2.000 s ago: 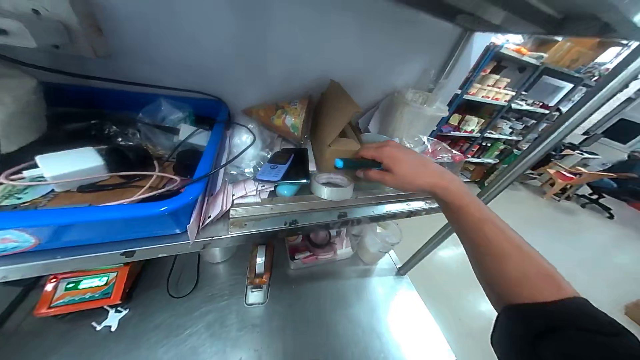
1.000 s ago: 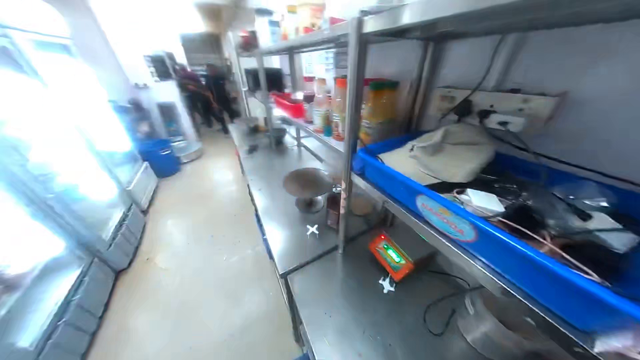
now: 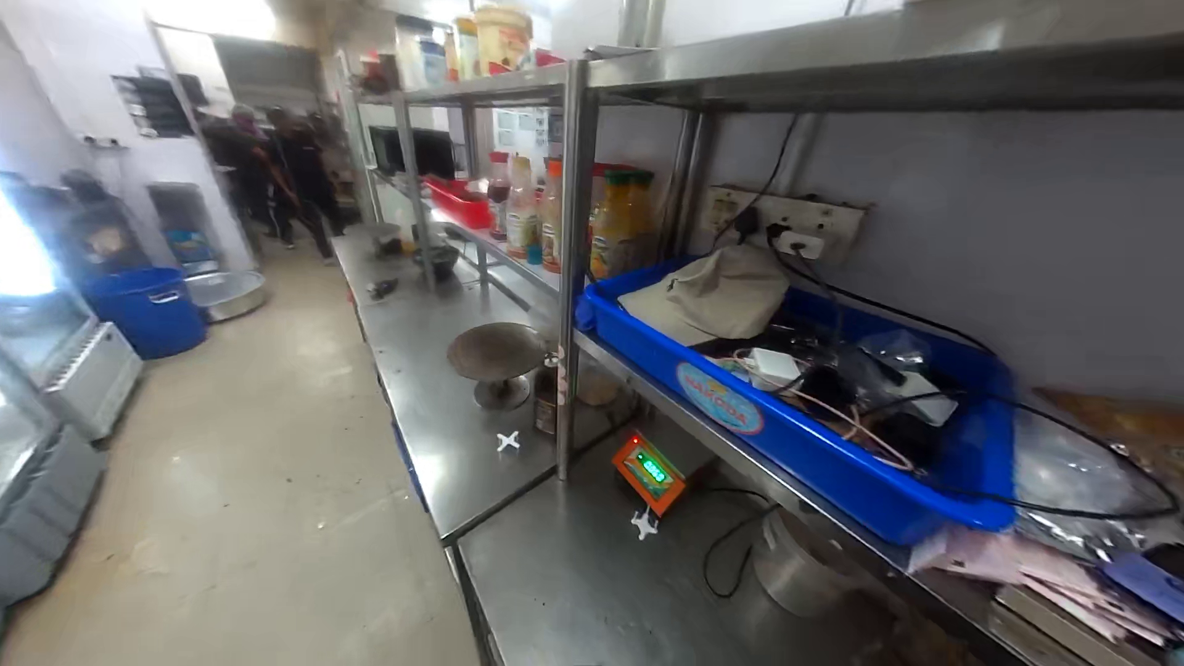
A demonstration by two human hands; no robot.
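Observation:
Neither of my hands shows in the head view now. A blue plastic tray (image 3: 814,462) rests on the metal shelf, with a beige cloth cap (image 3: 717,291), a white adapter (image 3: 774,366) and tangled cables inside. Under the shelf, on the steel counter (image 3: 573,592), stands an orange digital scale (image 3: 650,474) with a lit green display. A white cross-shaped piece (image 3: 645,524) lies by the scale, and another (image 3: 508,441) lies near a round metal cake stand (image 3: 499,353). Pink papers (image 3: 1045,573) lie at the tray's right end.
A steel upright (image 3: 575,277) divides the shelving. Sauce bottles (image 3: 521,208) and a red tray (image 3: 460,202) stand beyond it. A blue tub (image 3: 148,313) and a metal basin (image 3: 225,294) sit across the aisle. Several people (image 3: 301,171) stand at the far end.
The view has swung left from the shelf's right part to the aisle. Two seconds ago a hand held a teal-ended object over a tape roll; that hand is out of view now.

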